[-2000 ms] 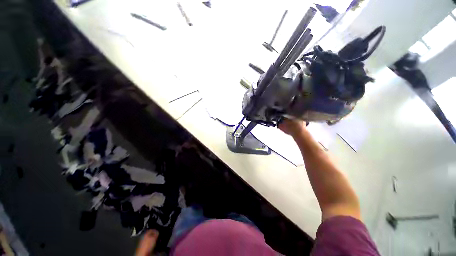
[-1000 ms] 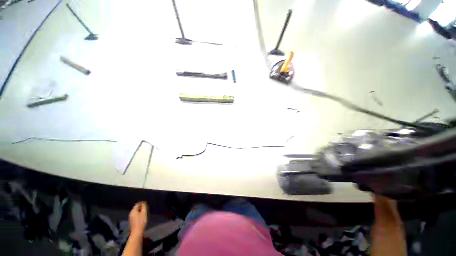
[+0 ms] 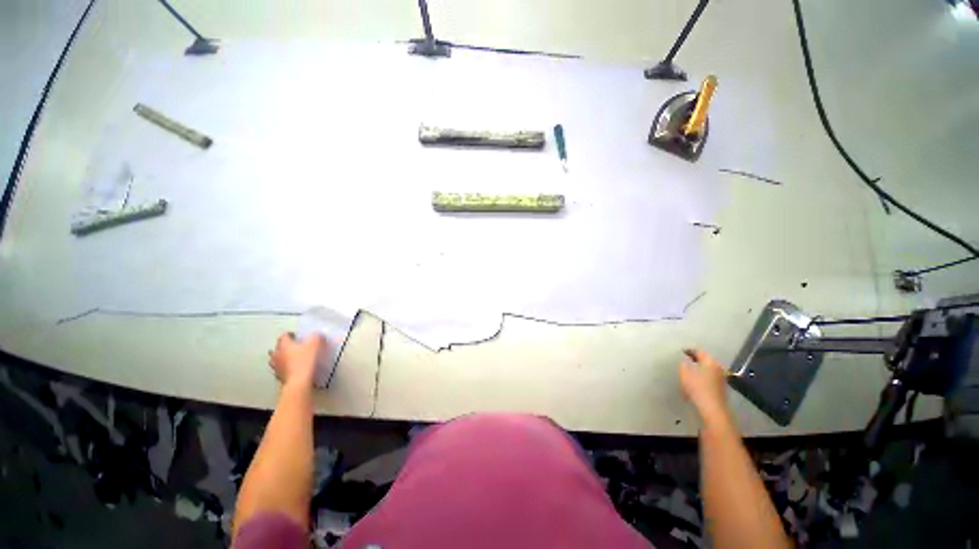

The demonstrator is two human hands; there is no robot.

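The fabric lay (image 3: 354, 257) under a large white paper sheet lies in front of me, its near edge cut in a jagged line. My left hand (image 3: 297, 359) rests at a small white-topped piece (image 3: 335, 338) at the lay's near edge; its fingers are partly hidden, so its grip is unclear. My right hand (image 3: 703, 377) is over the table's front part, beside the base plate (image 3: 780, 365), touching nothing I can make out. The cutting machine (image 3: 934, 359) stands at the right, partly cut off by the picture's edge.
Two bar weights (image 3: 497, 202) lie mid-lay, with a green-handled tool (image 3: 560, 147) beside them. Smaller bars (image 3: 120, 218) lie at left. An iron-shaped weight (image 3: 678, 127) and rod clamps (image 3: 430, 48) stand at the back. A black cable (image 3: 848, 156) crosses the right. Scraps (image 3: 633, 488) litter the floor.
My left hand has come up from below the table edge to the small piece. My right hand has let go of the machine, which now stands at the right. The view has shifted.
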